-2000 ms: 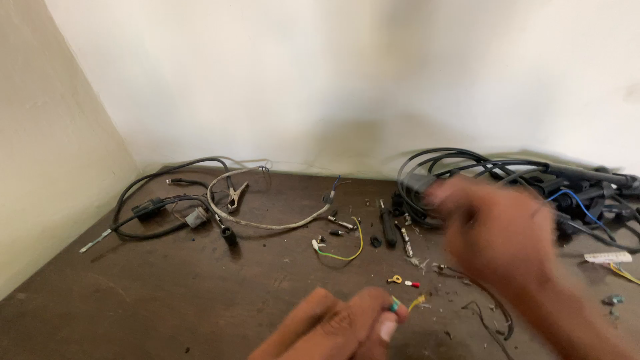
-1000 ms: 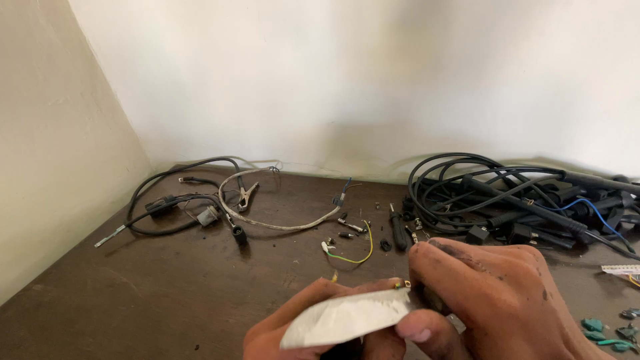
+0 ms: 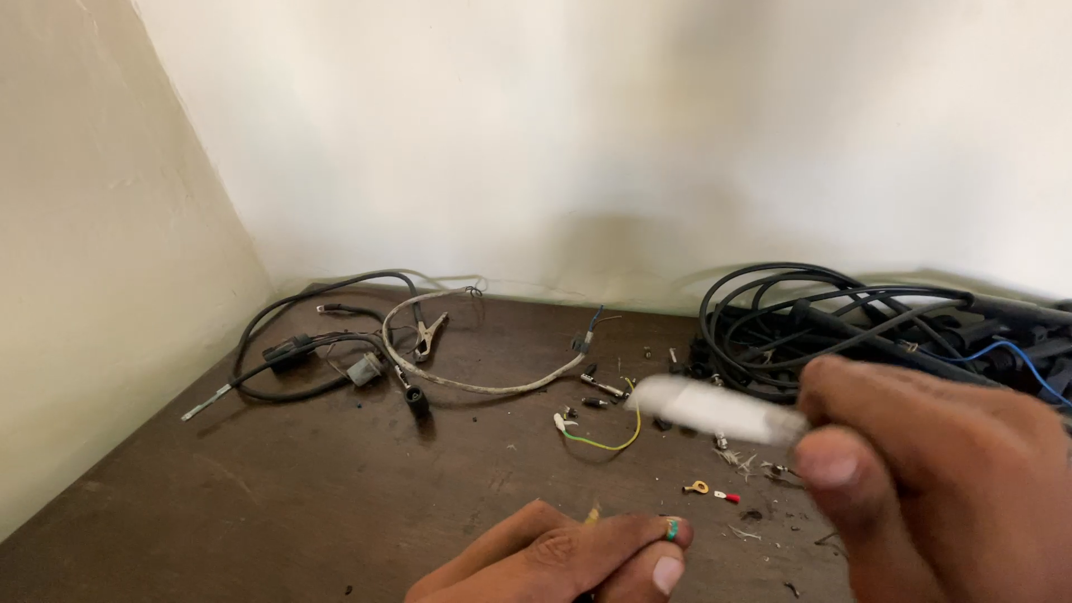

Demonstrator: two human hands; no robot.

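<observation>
My left hand (image 3: 569, 557) is low in the middle of the head view, its thumb and index finger pinching a small piece of green-and-yellow wire (image 3: 672, 528). To its right and higher, my right hand (image 3: 938, 469) grips a flat whitish piece (image 3: 712, 408), blurred, which points left over the table; its material cannot be told. Just beyond my left fingertips lie a brass ring terminal (image 3: 697, 487) and a red insulated terminal (image 3: 728, 497). A short yellow-green wire with a white connector (image 3: 560, 423) curves on the table under the tip of the whitish piece.
On the dark wooden table (image 3: 276, 494), black cables with a crocodile clip (image 3: 430, 337) and a looped grey cable (image 3: 486, 389) lie at the left. A heap of black cables (image 3: 779, 285) with a blue wire (image 3: 1009, 345) fills the right. Small metal scraps are scattered between. Walls stand behind and left.
One second ago the whitish piece was between both hands at my left fingers; now my right hand holds it up and away to the right. My left hand stays low.
</observation>
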